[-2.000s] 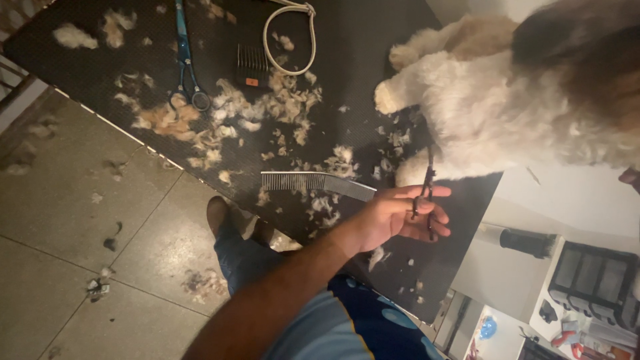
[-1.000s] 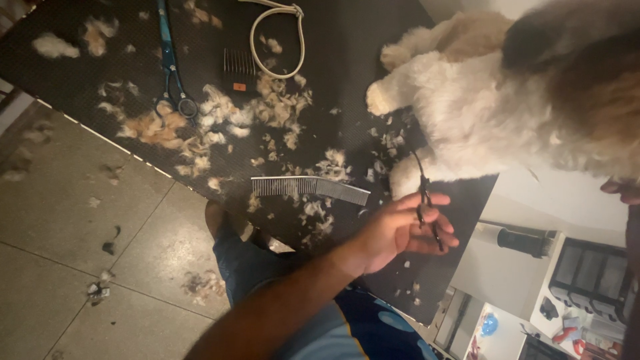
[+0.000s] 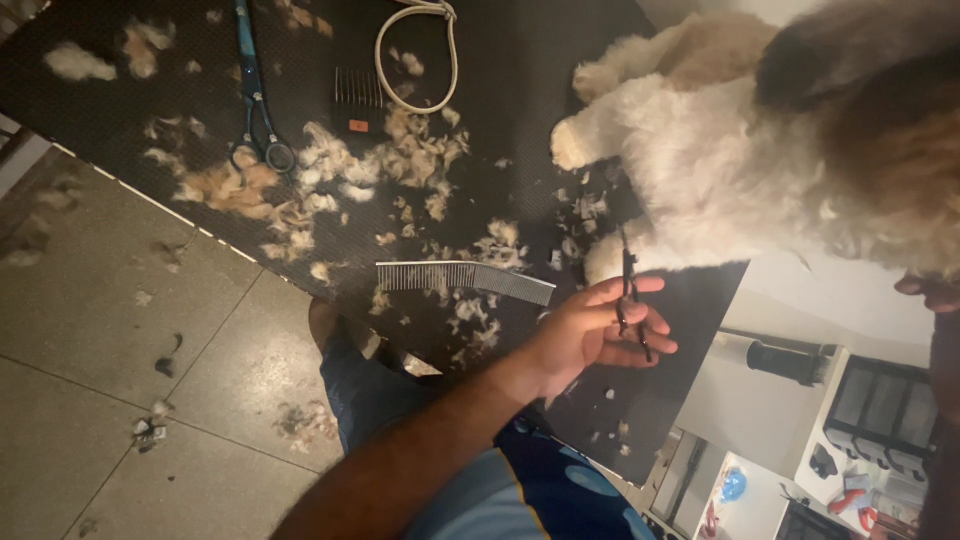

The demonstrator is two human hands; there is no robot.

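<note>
My left hand (image 3: 577,330) holds a pair of dark scissors (image 3: 630,285), palm side showing, thumb across the handles and the other fingers spread. The points lie against the pale lower leg of a fluffy dog (image 3: 697,157), cream with brown and dark patches, on the black grooming table (image 3: 517,180). At the right edge, fingertips of my right hand (image 3: 930,292) show beside the dog's fur; the rest is dark or out of view. A metal comb (image 3: 465,279) lies left of my left hand, among cut tufts of fur (image 3: 416,146).
Blue shears (image 3: 251,82), a wide-toothed comb piece (image 3: 358,88) and a pale cord loop (image 3: 454,60) lie farther up the table. Tiled floor (image 3: 150,300) with fallen fur is at the left. Shelving (image 3: 780,397) holding dark drawers (image 3: 877,405) stands at the lower right.
The scissors in my left hand have tilted, their points now leaning farther left against the dog's leg. More of my right hand's fingertips shows at the right edge.
</note>
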